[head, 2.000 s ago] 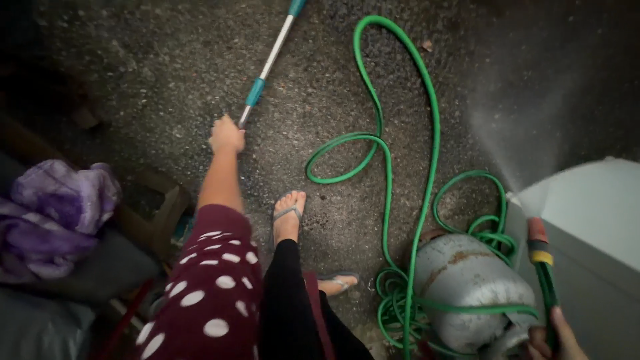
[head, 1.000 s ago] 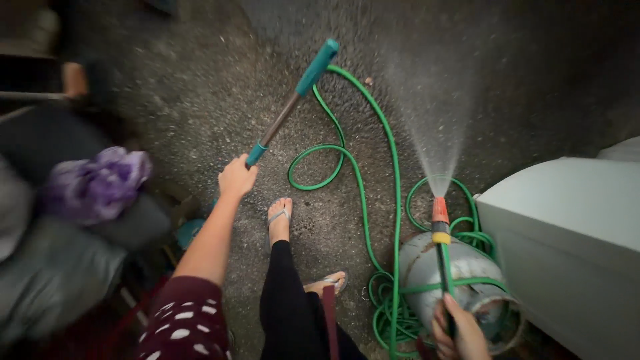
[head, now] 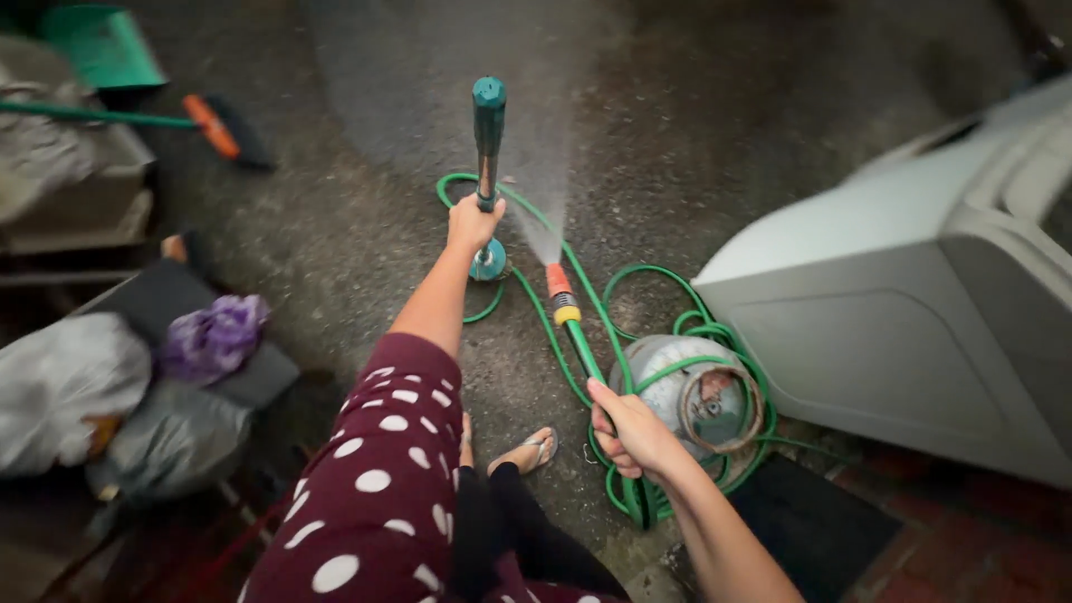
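Observation:
My left hand (head: 476, 224) is closed around a metal pole with a teal handle (head: 489, 105), held roughly upright in front of me. Below the hand, a round teal part (head: 487, 260) shows near the ground at the pole's lower end. My right hand (head: 630, 429) grips a green garden hose (head: 581, 345) just behind its orange and yellow spray nozzle (head: 559, 289). A fan of water sprays forward from the nozzle onto the wet pavement. Loops of the hose lie on the ground and over a rusty grey gas cylinder (head: 657, 368) beside my right hand.
A large grey-white plastic body (head: 871, 335) stands at the right. On the left are plastic bags (head: 71, 385), a purple cloth-like bundle (head: 213, 337), a green dustpan (head: 105, 46) and an orange-headed broom (head: 211, 126). A dark mat (head: 808, 523) lies at lower right.
The pole has swung from slanting forward to nearly upright in my left hand. My right hand, low at the frame's edge earlier, now shows fully with the hose. The view has shifted left.

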